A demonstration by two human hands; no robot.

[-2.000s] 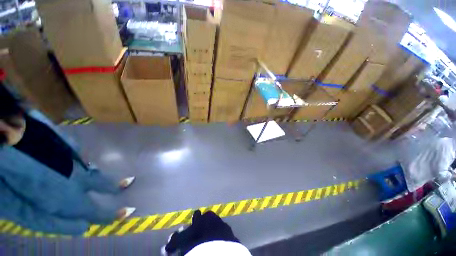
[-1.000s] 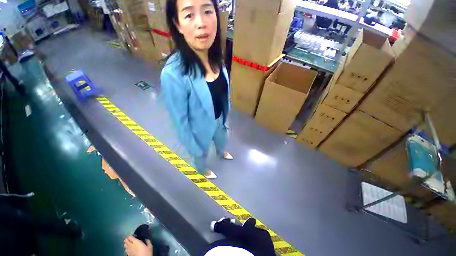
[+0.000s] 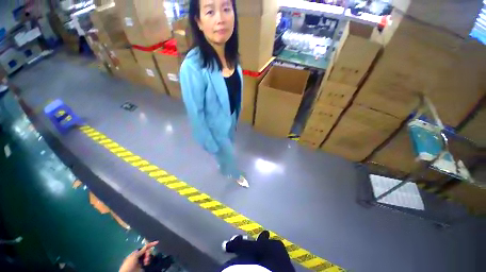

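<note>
My left hand (image 3: 133,260) is at the bottom left edge, over the border of the green bench, and is partly cut off. A finger points to the right. A small black object (image 3: 142,258) shows between the fingers; it is blurred and its kind cannot be told. More dark shapes lie just right of the hand. My right hand is not in view. My white top (image 3: 246,268), dark trousers and light-tipped shoes show at the bottom.
A person in a blue suit (image 3: 205,101) stands facing me beyond the yellow-black floor tape (image 3: 160,178). A blue stool (image 3: 61,117) is at the left, beside the green bench (image 3: 48,186). Cartons (image 3: 280,101) and a wire trolley with a teal package (image 3: 426,139) stand behind and right.
The view first swung left, bringing the person's face and the bench into view, then shifted slightly. My left hand came into view at the bottom and has moved slightly left, with a finger now extended.
</note>
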